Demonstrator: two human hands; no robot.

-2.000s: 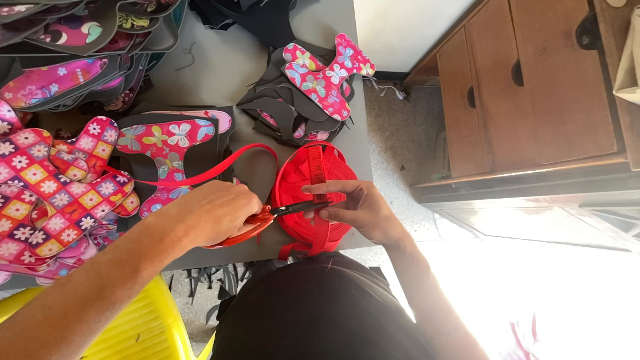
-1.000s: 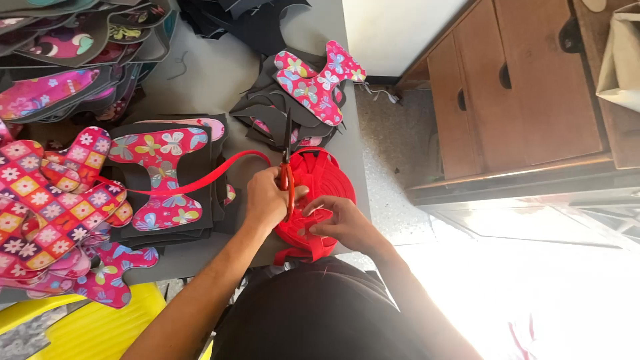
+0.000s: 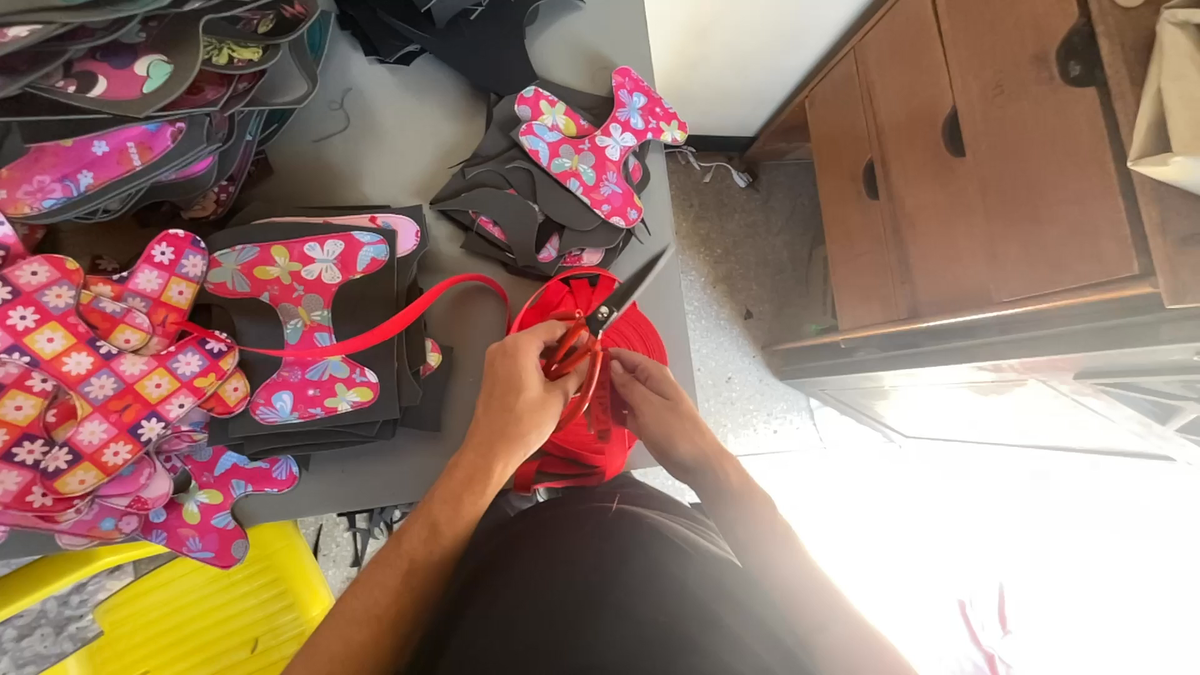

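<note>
My left hand [image 3: 525, 384] is closed on the red handles of a pair of scissors [image 3: 614, 305], whose dark blades point up and right. Beneath them lies a roll of red ribbon [image 3: 572, 450] at the table edge. My right hand [image 3: 656, 398] pinches something at the roll's right side, seemingly a piece of the red ribbon. From the roll a red strip [image 3: 403, 323] runs left across a butterfly-print fabric piece [image 3: 305, 314] on a dark stack. Another butterfly-print piece [image 3: 609, 155] rests on dark cut pieces beyond the roll.
Checkered flower-print pieces [image 3: 103, 384] are heaped at the left, with stacked dark-edged pieces [image 3: 122, 75] behind. The grey table [image 3: 394, 112] ends just right of the roll. A yellow plastic chair [image 3: 216, 609] stands at the lower left, a wooden cabinet [image 3: 1012, 187] at the right.
The scissors have swung from pointing right two seconds ago, through upright, to pointing up and right. My left hand has moved with them. My right hand remains near the roll.
</note>
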